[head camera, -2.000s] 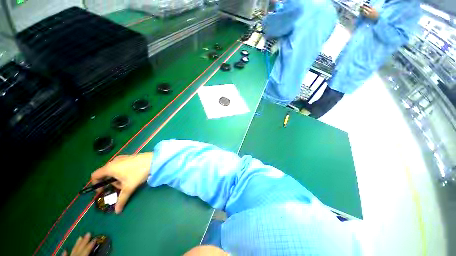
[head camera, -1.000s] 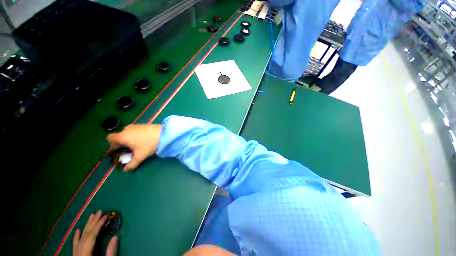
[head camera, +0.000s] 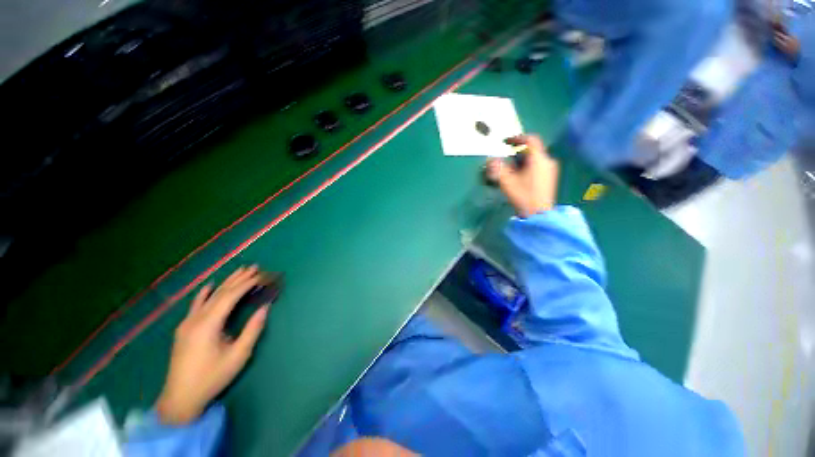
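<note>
My left hand (head camera: 213, 337) is at the lower left, its fingers and thumb around a black round case (head camera: 263, 291) on or just above the green mat. The case is partly hidden by the fingers. My right hand (head camera: 529, 180) is reached out at the lower right corner of the white paper (head camera: 457, 141). It is blurred, with a small dark item (head camera: 491, 171) at its fingertips; I cannot tell its exact shape. A dark disc (head camera: 483, 128) lies on the paper.
Several black round units (head camera: 327, 120) stand in a row on the green belt beyond the red lines. Dark stacked trays (head camera: 179, 116) are behind them. A yellow item (head camera: 594, 192) lies on the right mat. People in blue smocks (head camera: 652, 71) are at upper right. A white sheet (head camera: 76, 436) is at lower left.
My right hand has moved from the belt edge at left across to the white paper. My left hand has closed around the black case. The view has shifted and turned.
</note>
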